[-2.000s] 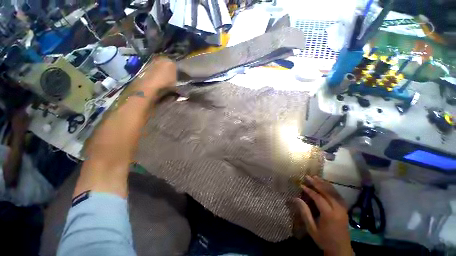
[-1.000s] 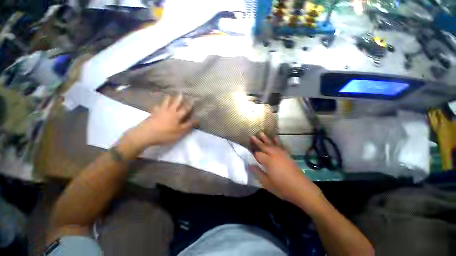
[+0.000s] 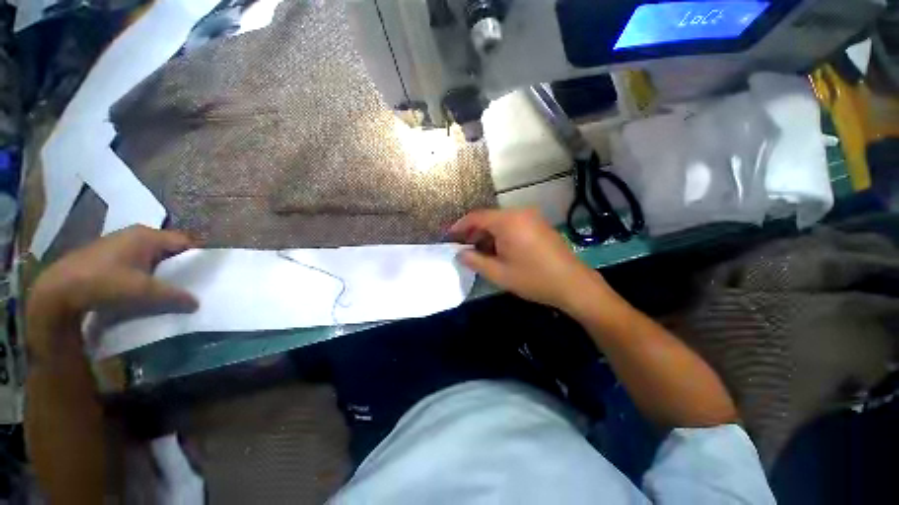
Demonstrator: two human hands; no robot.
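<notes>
The brown woven panel [image 3: 296, 148] lies on the machine table, its right part lit under the machine head. A long white strip [image 3: 384, 286] lies along the panel's near edge, with a thin dark thread loose on it. My left hand [image 3: 113, 276] rests on the left end of the strip, thumb and fingers spread. My right hand [image 3: 513, 256] pinches the strip's right end where it meets the brown edge. The presser foot area [image 3: 458, 113] is just beyond the right end of the panel; whether it touches the cloth cannot be told.
Black-handled shears [image 3: 598, 197] lie right of the needle, beside a clear plastic bag of white pieces [image 3: 700, 163]. The machine head with lit blue display [image 3: 690, 22] spans the upper right. White pieces [image 3: 74, 128] lie at left. Brown cloth [image 3: 789, 316] is heaped below right.
The view has moved closer and down. The white strip now lies flat along the panel's near edge. My left hand has moved from the brown panel to the strip's left end; my right hand now pinches its right end.
</notes>
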